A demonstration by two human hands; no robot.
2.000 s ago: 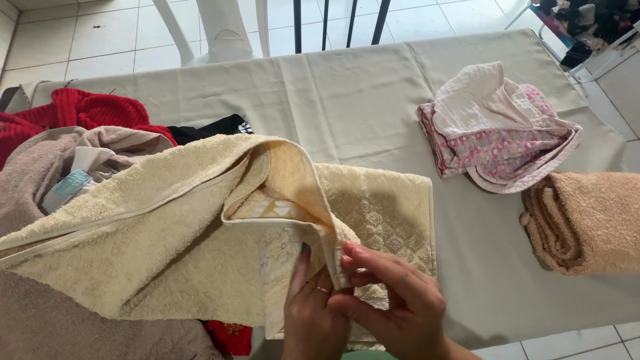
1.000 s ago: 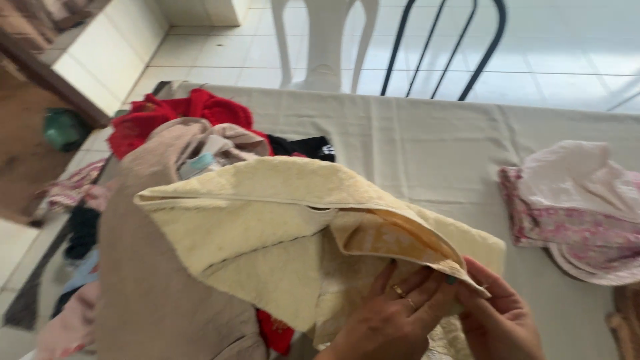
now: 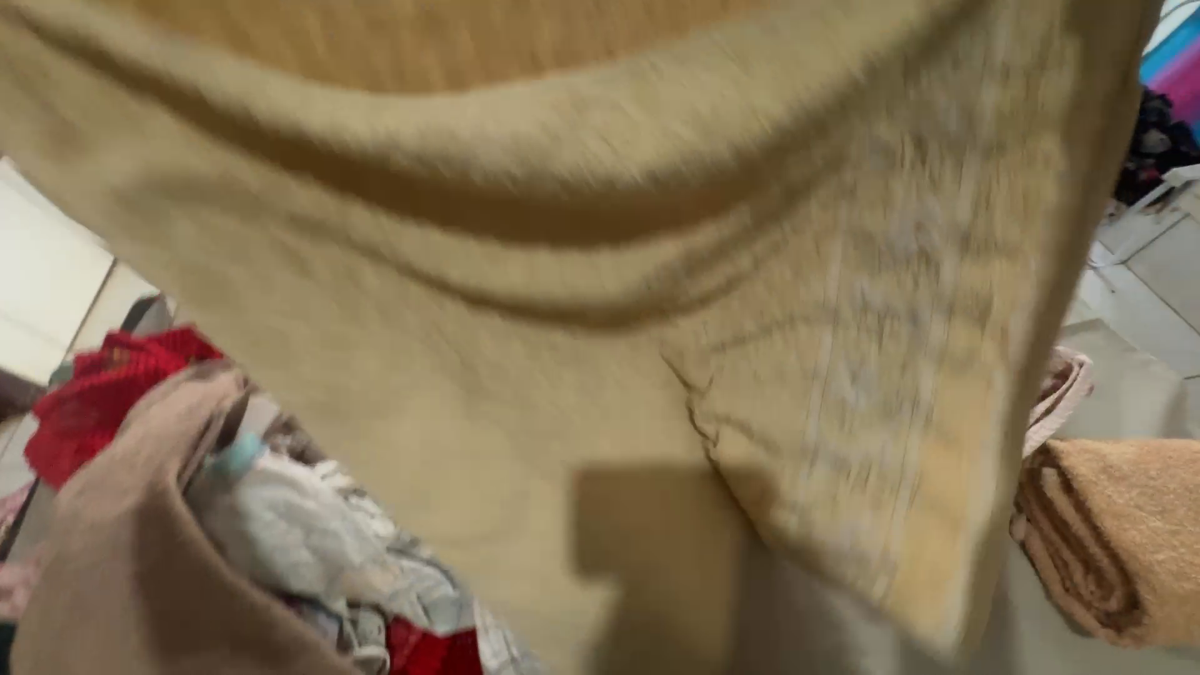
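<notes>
A pale yellow terry towel [image 3: 450,403] hangs spread out close to the camera and fills most of the view. It sags in curved folds near the top, and a patterned band runs down its right part. Motion blurs the cloth. Neither my left hand nor my right hand shows in this frame; whatever grips the towel is outside the view or behind the cloth. A dark shadow falls on the towel's lower middle.
At the left lie a red garment [image 3: 122,384], a brown-beige cloth [image 3: 141,525] and mixed white clothing [image 3: 300,525]. At the right, a folded tan towel [image 3: 1134,534] rests on the covered table beside a partly hidden pinkish cloth [image 3: 1059,394].
The yellow towel, earlier bunched and folded over in both hands above the table, is now raised and opened out before the camera. Both hands have gone from sight.
</notes>
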